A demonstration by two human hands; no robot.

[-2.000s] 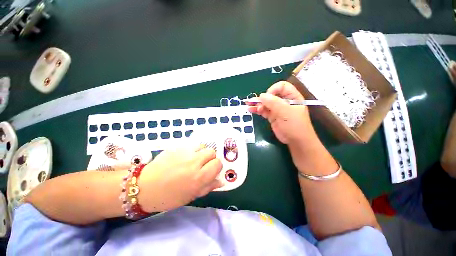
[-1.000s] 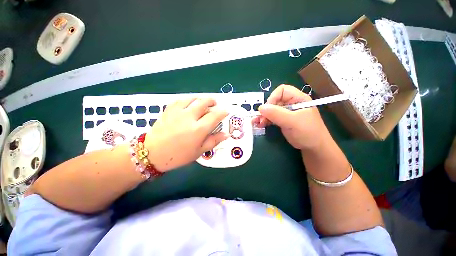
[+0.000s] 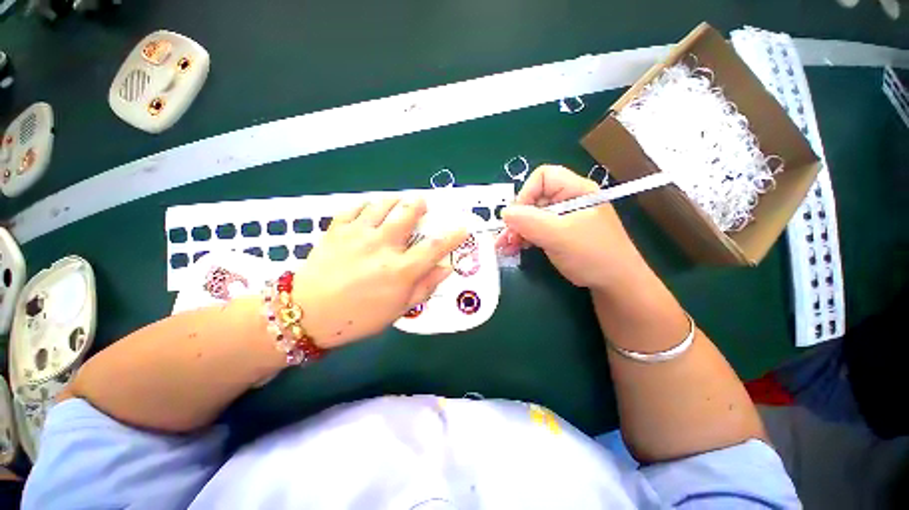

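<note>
A cream plastic housing [image 3: 466, 317] lies in front of me, overlapping the white carrier strip [image 3: 239, 221] with its rows of dark openings. My left hand [image 3: 371, 261] rests palm down over the left part of this housing, fingers spread, index fingertip near its upper part. My right hand [image 3: 558, 227] holds the tweezers [image 3: 613, 191], their tips at the housing's upper right. What the tips hold is too small to tell. A second housing [image 3: 214, 284] lies partly under my left forearm. Loose white rings [image 3: 515, 167] lie just beyond the strip.
An open cardboard box [image 3: 743, 246] of white rings [image 3: 698, 139] stands at right, with perforated strips [image 3: 819, 269] beyond it. Housings [image 3: 157, 80] lie past the pale edge strip [image 3: 329, 118]; several more [image 3: 52, 319] are at far left.
Since two seconds ago, my left hand has spread and moved up over the housing. The tweezer tips have moved from near the loose rings to the housing.
</note>
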